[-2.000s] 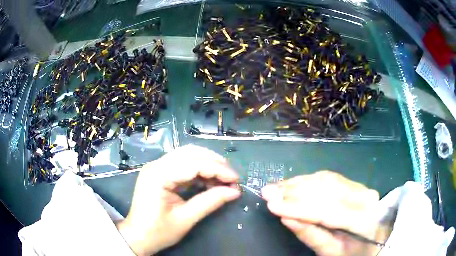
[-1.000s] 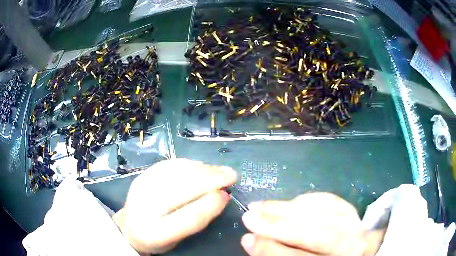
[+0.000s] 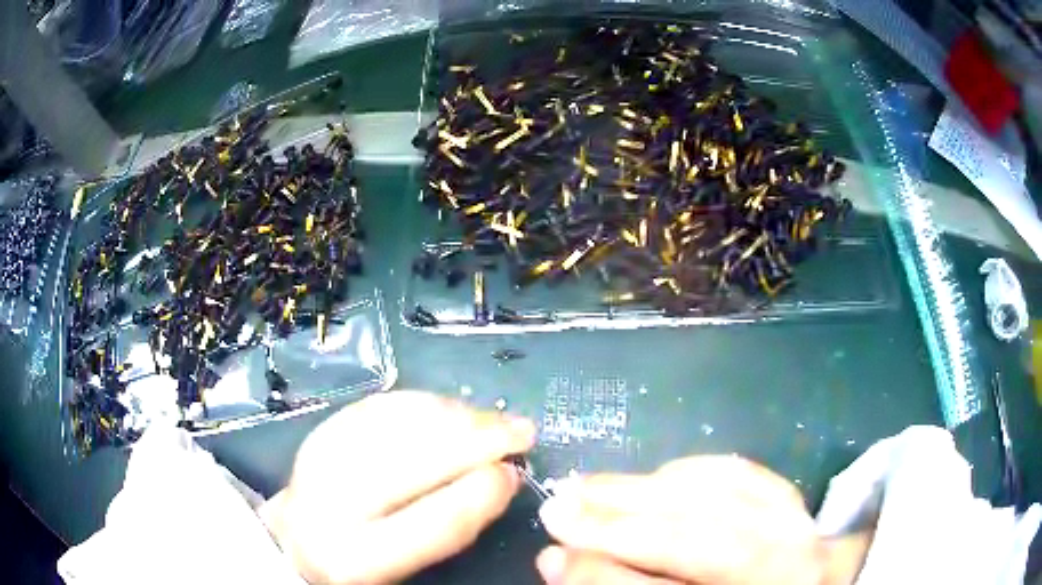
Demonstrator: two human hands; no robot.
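My left hand (image 3: 400,486) is at the lower centre-left, thumb and forefinger pinched on a tiny dark part (image 3: 517,462), mostly hidden between the fingertips. My right hand (image 3: 686,520) is at the lower centre-right and holds slim tweezers (image 3: 532,481), whose tip meets the part at my left fingertips. Most of the tweezers is hidden by the hand. The clear grid-patterned pad sheet (image 3: 584,409) lies on the green mat just above and between my hands. Small white specks lie on the mat around it.
A left clear tray (image 3: 299,402) holds loose black-and-gold parts. A larger right tray (image 3: 640,322) is heaped with them. One dark part (image 3: 506,355) lies on the mat. Clear plastic (image 3: 361,27) is behind. A ridged strip (image 3: 937,274), papers, a red item (image 3: 980,82) and a slim tool (image 3: 1006,429) are at right.
Both hands have moved a little left and down, still close together. The tweezers now slant more steeply toward the left fingertips. The trays and sheet have shifted slightly in the view.
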